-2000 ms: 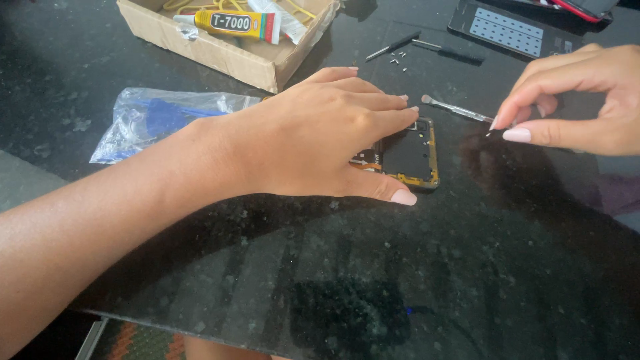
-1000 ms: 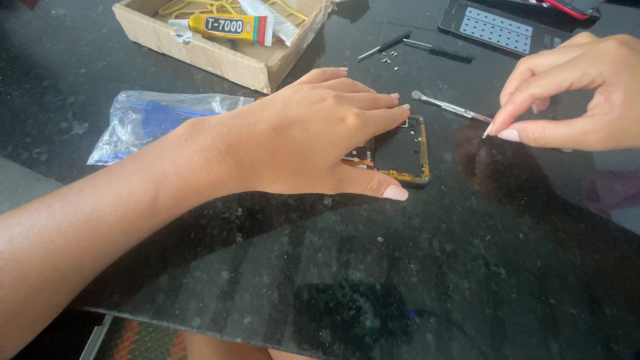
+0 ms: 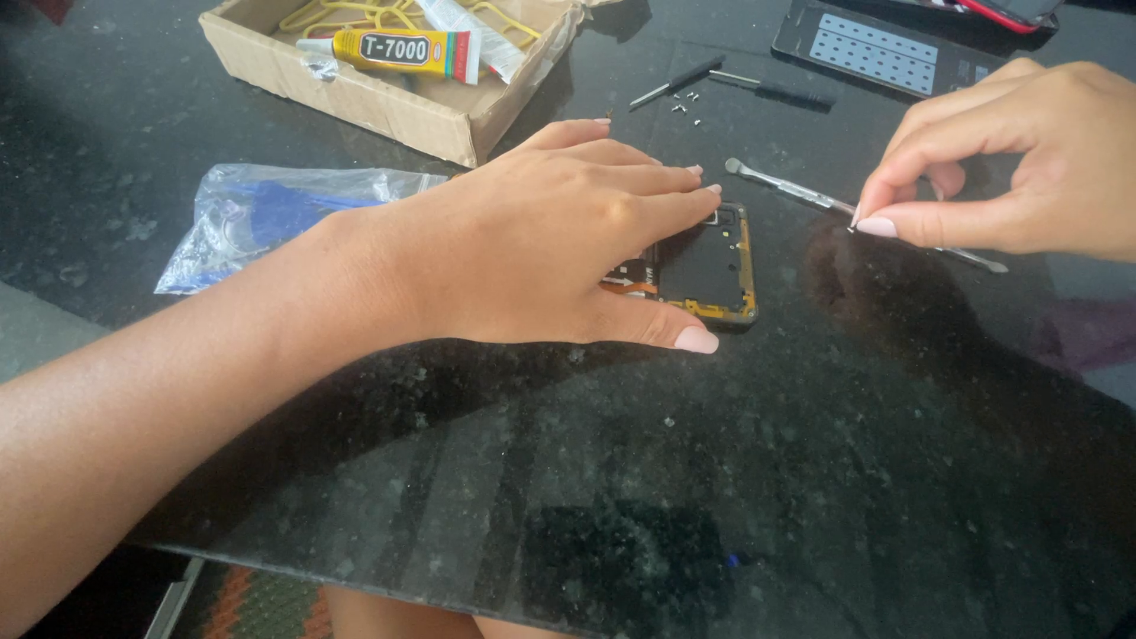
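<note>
My left hand [image 3: 550,235] rests palm down over an opened smartphone [image 3: 706,266], hiding much of it; the thumb lies along its near edge. The phone's dark inner part, yellow-edged frame and an orange flex cable show. To the right, my right hand [image 3: 1003,169] pinches a tiny screw [image 3: 851,230] between thumb and forefinger. Just beneath these fingertips lies a metal double-ended spatula [image 3: 790,186] on the dark stone worktop. Beyond the phone are several small loose screws [image 3: 683,105], close to one small screwdriver [image 3: 679,82] and another screwdriver [image 3: 781,89].
At the back left, a cardboard box [image 3: 355,111] holds a yellow T-7000 glue tube [image 3: 404,51], a pale tube and yellow bands. A clear plastic bag [image 3: 240,222] with blue items lies behind my left forearm. A dark perforated panel [image 3: 874,53] sits at the back right.
</note>
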